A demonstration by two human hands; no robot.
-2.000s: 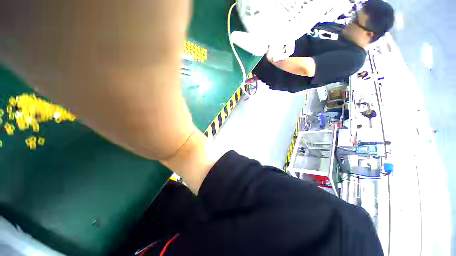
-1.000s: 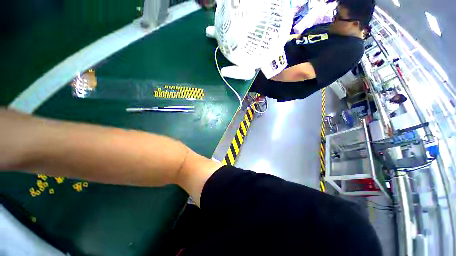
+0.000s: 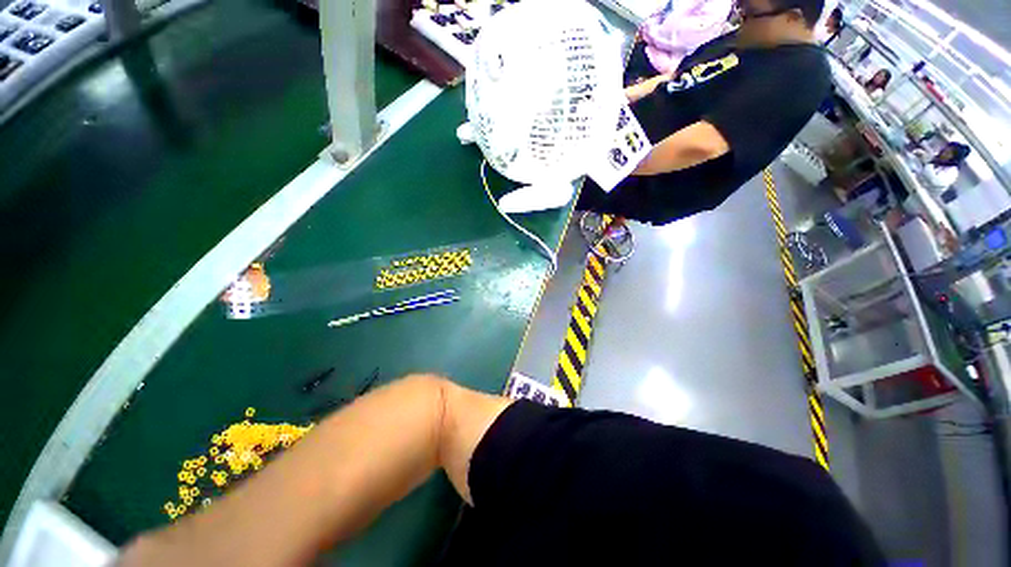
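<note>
A loose pile of small yellow pieces [image 3: 249,445] lies on the green bench [image 3: 366,238] at the lower left. Yellow pieces in neat rows [image 3: 427,268] sit on clear film [image 3: 322,290] with an orange-brown spot at its left end. Thin tweezers [image 3: 394,308] lie just below the rows. Small black pieces [image 3: 318,380] lie between tweezers and pile. My bare right forearm crosses the lower part of the view, over the pile's right side; its hand is cut off by the lower left edge. My left hand is not in view.
A corner of a white tray [image 3: 58,537] shows at the lower left. A pale metal rail [image 3: 200,319] with a post [image 3: 349,83] borders the conveyor. A white desk fan [image 3: 543,89] with a cable stands on the bench, beside another person [image 3: 726,122]. Trays [image 3: 39,33] are at the upper left.
The view has swung, uncovering the film, tweezers, black pieces, rail and far trays. My right forearm now appears lower, and more of the yellow pile shows.
</note>
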